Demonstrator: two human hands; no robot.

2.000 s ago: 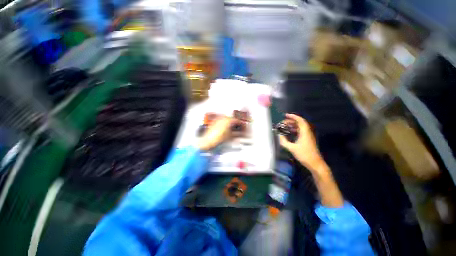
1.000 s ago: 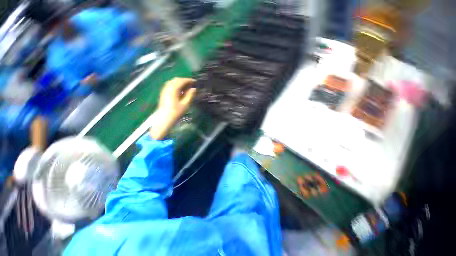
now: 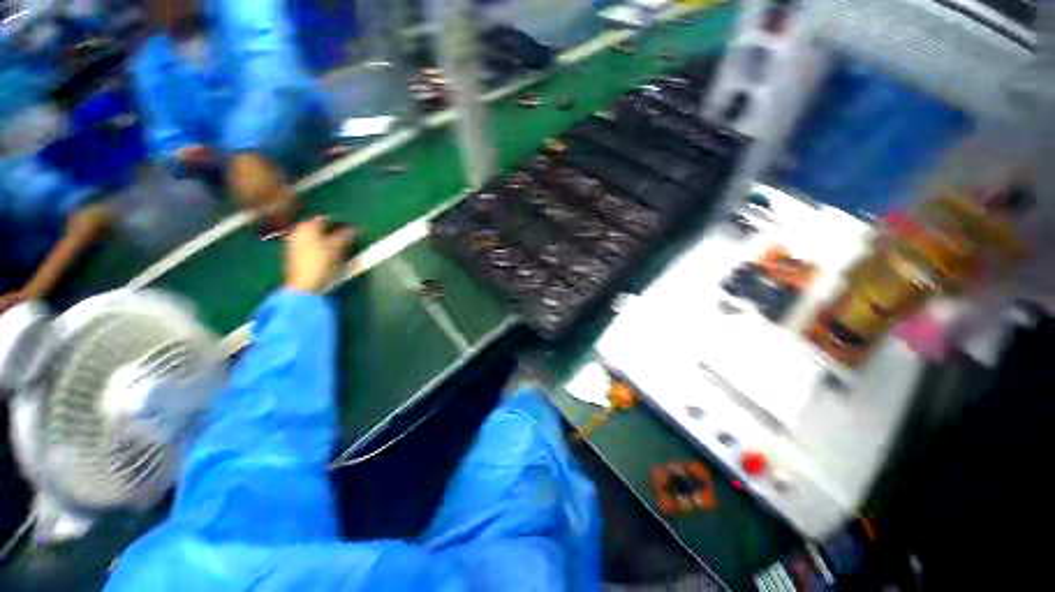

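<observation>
My left hand [image 3: 315, 254] is stretched over the near edge of the green conveyor belt [image 3: 405, 174], back of the hand up. A small dark patch shows at its fingertips; blur hides whether it is a held part. A loose small dark part [image 3: 430, 291] lies on the green bench right of the hand. The black blister tray [image 3: 578, 214] holds many small dark parts in rows. My right hand is not in view; only blue cloth shows below.
The white press base [image 3: 740, 370] is at right, with the brass press head [image 3: 885, 289] low over an orange-brown fixture [image 3: 835, 335]. A red button [image 3: 753, 463], spare fixture plate [image 3: 683, 486] and white fan [image 3: 122, 399] are near. Another person's hand [image 3: 260, 187] is across the belt.
The view has swung left from the press. My left hand has left the press base and moved out to the conveyor. The brass head now appears lower over the fixture. My right hand has left view.
</observation>
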